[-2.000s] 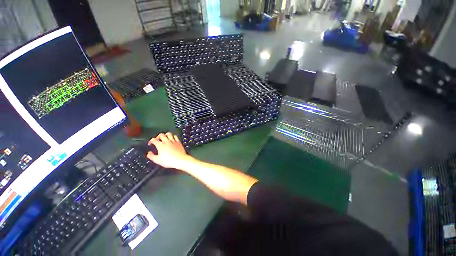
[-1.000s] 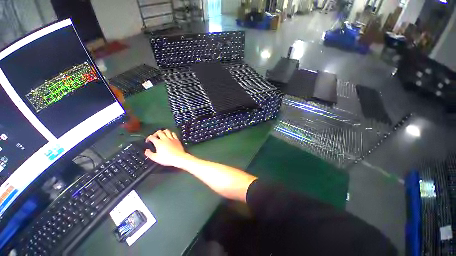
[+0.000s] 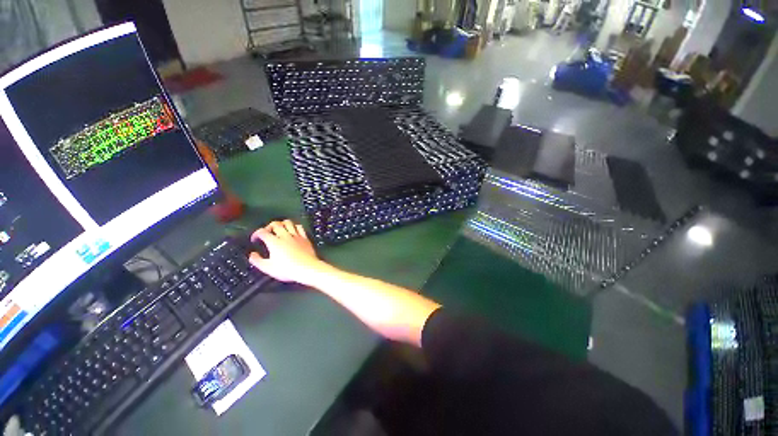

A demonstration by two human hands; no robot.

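My right hand (image 3: pixel 286 252) rests bare over a small dark computer mouse (image 3: pixel 258 247), at the right end of the black computer keyboard (image 3: pixel 166 319). The hand hides most of the mouse. The monitor (image 3: pixel 98 94) at the left shows a board map with green, yellow and red marks, and part of a dark close-up view beside it. My left hand is not in view. A small pale thing at the bottom left corner is too cut off to tell.
A stack of dotted black boards (image 3: pixel 392 209) stands behind my hand on the green desk mat (image 3: pixel 307 341). A white card (image 3: pixel 247 362) with a small dark item (image 3: pixel 220 381) lies before the keyboard. A blue-edged rack (image 3: pixel 698 366) stands right.
The small parts shown at the monitor's left have changed. The view has shifted slightly. My right hand stays on the mouse.
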